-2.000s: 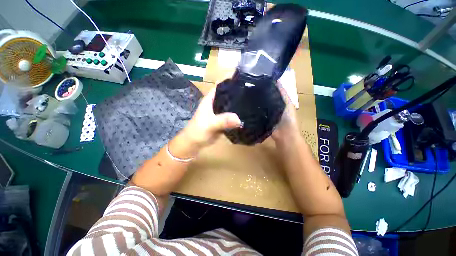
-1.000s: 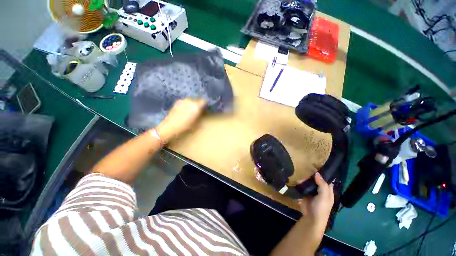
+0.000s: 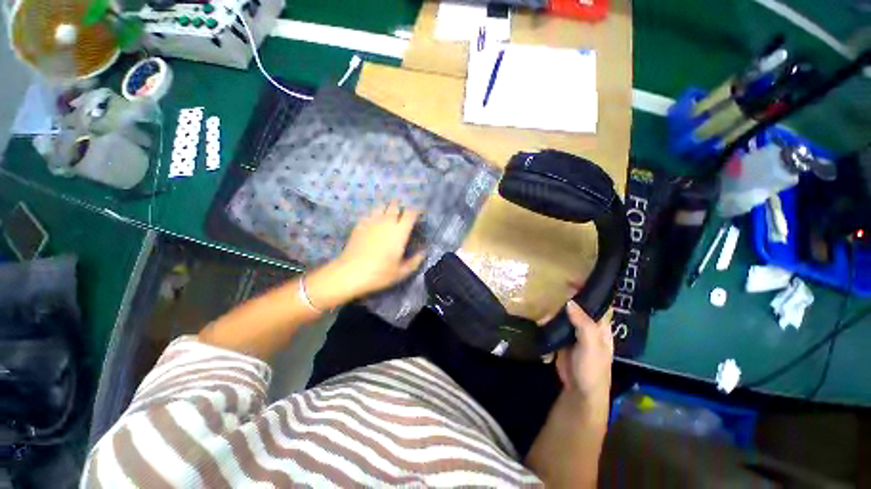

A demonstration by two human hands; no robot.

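Note:
Black over-ear headphones [image 3: 606,258] lie tilted over the right front of the cardboard [image 3: 382,91], cups to the left. One cup [image 3: 556,183] is farther back. The nearer cup [image 3: 466,298] is by the bench's front edge, beside the grey patterned pouch [image 3: 315,181]. My right hand [image 3: 584,353] grips the headband at its near end; the fingertips are partly hidden by it. My left hand [image 3: 384,250] lies palm down on the pouch, thumb apart from the fingers. The pouch lies flat, with its near corner over the bench edge.
A white sheet with a dark pen [image 3: 563,91] lies at the back. A black lettered mat [image 3: 638,220] and a thick black cylinder [image 3: 680,229] are at right, beside blue trays [image 3: 778,229] and tissue scraps. A fan [image 3: 65,36], test box [image 3: 215,38] and bagged items are at left.
The headphones went from both hands to my right hand only and were lowered to the cardboard. The pouch has shifted right and towards me, with my left hand on it.

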